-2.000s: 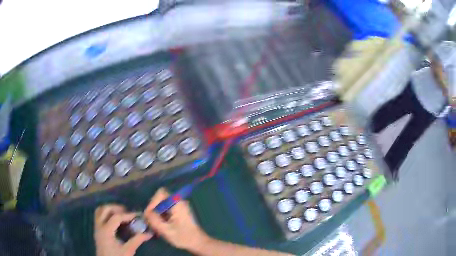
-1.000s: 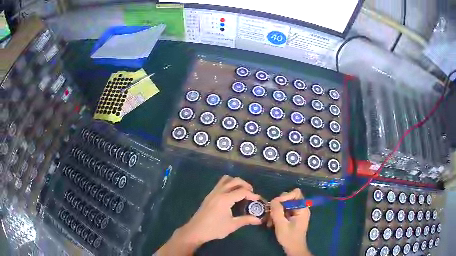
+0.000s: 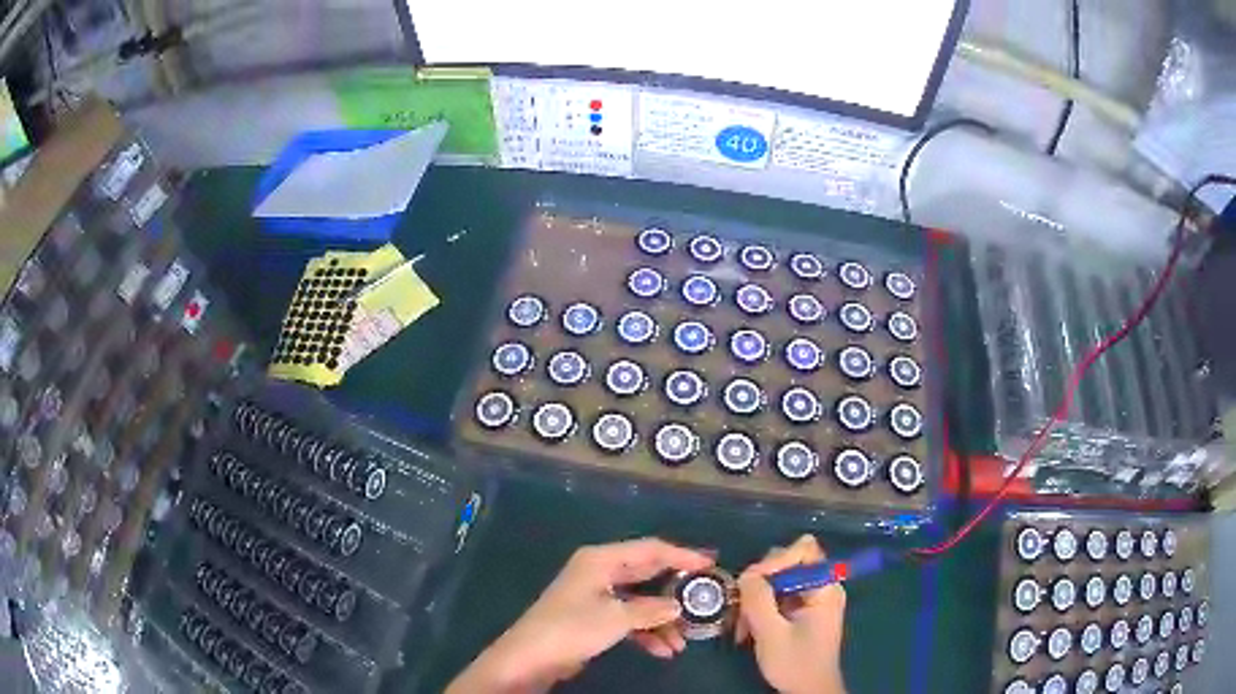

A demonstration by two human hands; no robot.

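Note:
A small round speaker driver [image 3: 704, 595], black with a pale ringed face, sits against a silver-brass ring [image 3: 699, 628] just above the green mat. My left hand [image 3: 596, 606] grips the ring and driver from the left, with thumb and fingers around the edge. My right hand [image 3: 793, 617] holds a blue pen-like probe [image 3: 808, 576] with a red dot. The probe's tip end is at the driver's right edge; fingers partly hide it, so I cannot tell if it touches.
A center tray [image 3: 583, 244] holds drivers face up. A left tray [image 3: 434, 475] holds drivers on edge. A right tray [image 3: 1101, 522], ribbed plastic trays [image 3: 1084, 366], a dot sticker sheet [image 3: 323, 315], a blue bin [image 3: 325, 224] and a red probe lead [image 3: 1071, 393] lie around.
The view has swung back over the bench from a blurred tilt and now sits slightly higher. Since one second ago, my left fingers have shifted and more of the ring shows below the driver.

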